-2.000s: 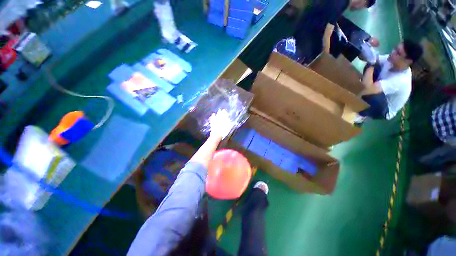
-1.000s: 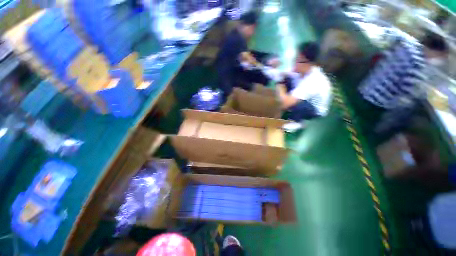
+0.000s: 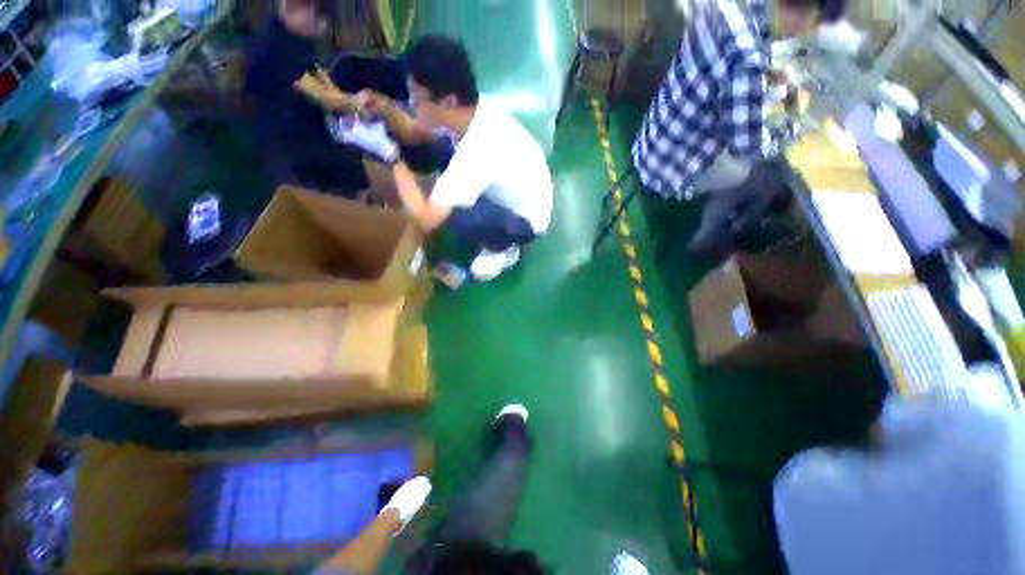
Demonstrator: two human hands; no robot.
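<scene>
My left hand (image 3: 408,501), in a white glove, is low in the view at the right end of a long brown carton (image 3: 126,505). Rows of blue boxes (image 3: 304,496) lie in this carton. A small dark patch shows beside the glove; I cannot tell if it is a thing or a gap. The hand is small and blurred, so its grip is unclear. A small white shape (image 3: 629,564) is cut off by the bottom edge; I cannot tell if it is my right glove or a shoe.
A long open carton (image 3: 247,402) and another open carton (image 3: 326,230) stand ahead. A person in a white top (image 3: 500,163) crouches beside a person in dark clothes (image 3: 275,90). A person in a checked shirt (image 3: 703,101) is at the right bench. A striped line (image 3: 643,298) crosses the floor.
The view has swung right and the left bench has mostly left it. My gloved hand, seen earlier at crinkled clear film, now shows at the carton of blue boxes. The red round top has left view.
</scene>
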